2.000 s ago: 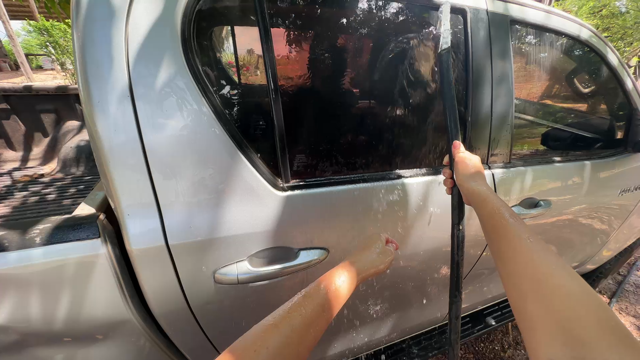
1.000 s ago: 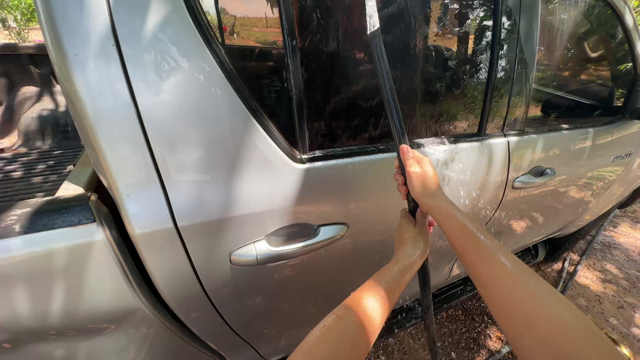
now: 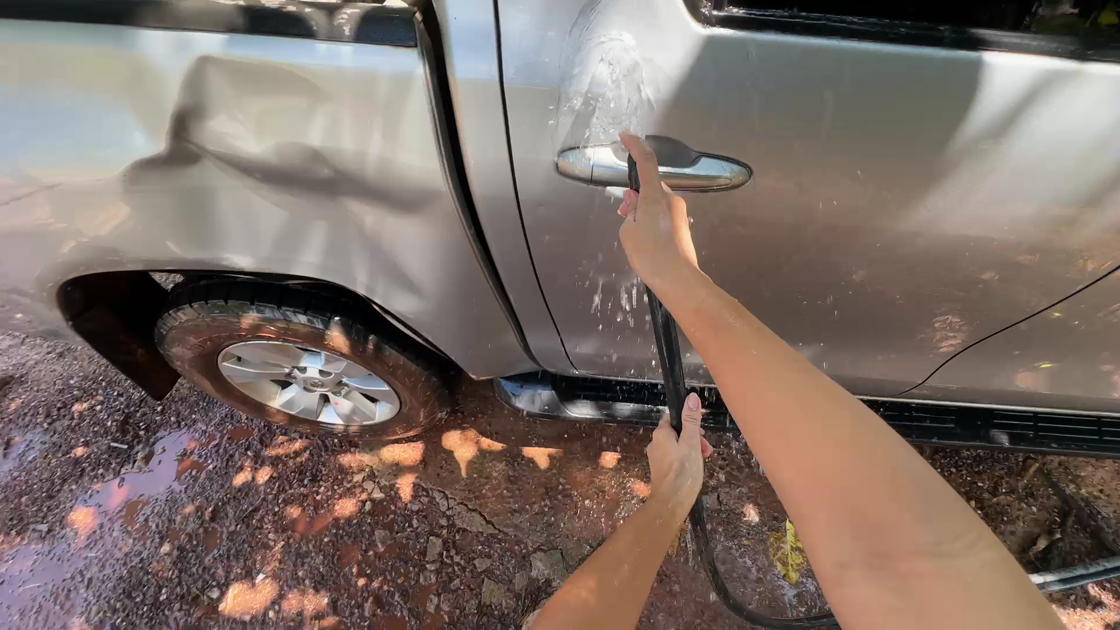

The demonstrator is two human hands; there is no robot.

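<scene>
My right hand (image 3: 654, 214) grips the upper end of a black rubber hose (image 3: 668, 350) near the chrome door handle (image 3: 717, 172) of a silver pickup truck. A finger lies at the hose's mouth, and water (image 3: 610, 83) splashes on the door panel (image 3: 805, 227) above the handle and drips below it. Lower down, my left hand (image 3: 678, 451) holds the same hose in front of the black side step (image 3: 612, 398). From there the hose curves down to the ground and passes behind my right forearm.
The truck's rear wheel (image 3: 311, 381) stands at the left under a dented rear fender (image 3: 289, 166). Wet gravel ground (image 3: 394, 525) with puddles lies below. A yellow leaf (image 3: 787, 553) is near the hose, and a grey hose or pipe (image 3: 1081, 573) shows at the lower right.
The view has tilted down and left. Water now hits around the rear door handle, where earlier the hose pointed up at the window. My left hand has come onto the hose since the first frame.
</scene>
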